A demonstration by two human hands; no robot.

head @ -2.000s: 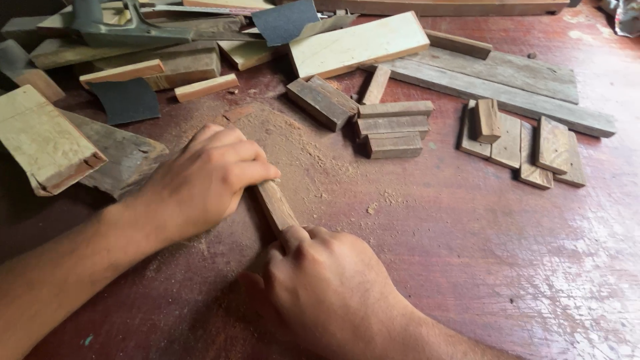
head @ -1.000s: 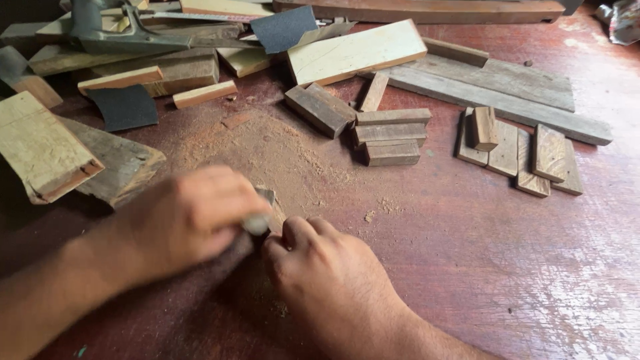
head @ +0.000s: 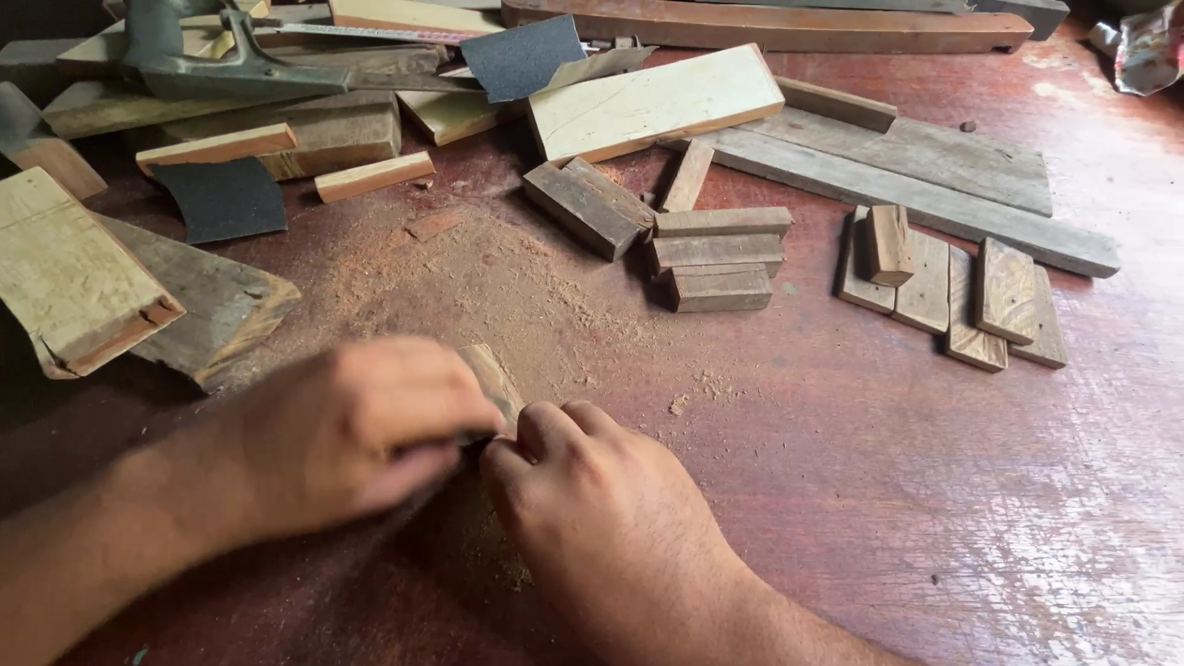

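A small wooden block [head: 495, 381] lies on the reddish-brown wooden tabletop [head: 832, 481], its far end showing between my hands. My right hand [head: 601, 490] grips the near part of it with bent fingers. My left hand [head: 398, 425], blurred, is over the block's left side with its fingers curled; a dark sliver of something shows under the fingertips, too covered to name. Sawdust [head: 546, 305] is spread just beyond the block.
Short wood blocks [head: 721, 254] stand beyond my right hand, with small flat pieces [head: 925, 287] to their right. Grey boards [head: 906, 194], a pale board [head: 657, 102], sheets of dark sandpaper [head: 222, 199] and a metal hand plane [head: 240, 69] lie at the back. Another pale board [head: 74, 268] is at left.
My left hand has moved from the block's far end toward its near part. My right hand stays on the block.
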